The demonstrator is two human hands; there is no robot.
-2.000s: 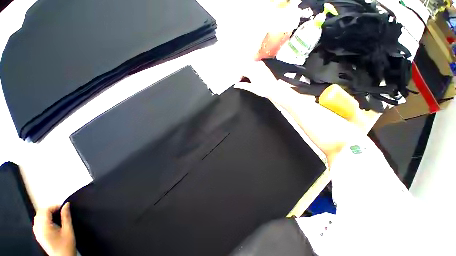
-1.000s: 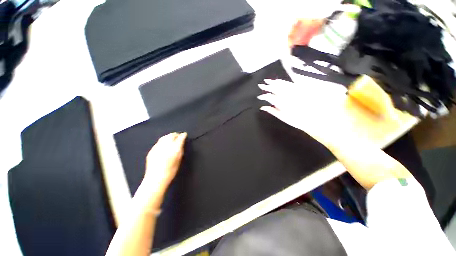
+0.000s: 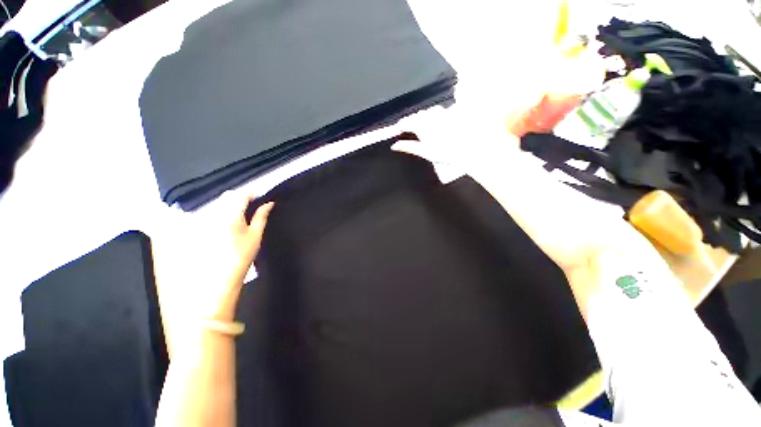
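A large black panel [image 3: 400,275] lies before me with notched corners; its far edge is a little raised and curved. My left hand [image 3: 254,225] holds its far left corner between thumb and fingers. My right hand [image 3: 425,154] is at its far right corner, thumb and fingers at the edge, partly washed out by glare. Whether a second panel lies beneath cannot be told.
A thick stack of black panels [image 3: 300,83] lies beyond. Another black pile [image 3: 92,334] is at the left. At the right are a yellow-orange glue bottle [image 3: 665,222], tangled black strips [image 3: 692,125], a red-pink tub [image 3: 544,115] and a green-and-white labelled bottle [image 3: 599,113].
My hands have moved from flat on the panel to its far corners. The flap's far edge now reaches near the stack, and the grey-black part beyond it no longer shows.
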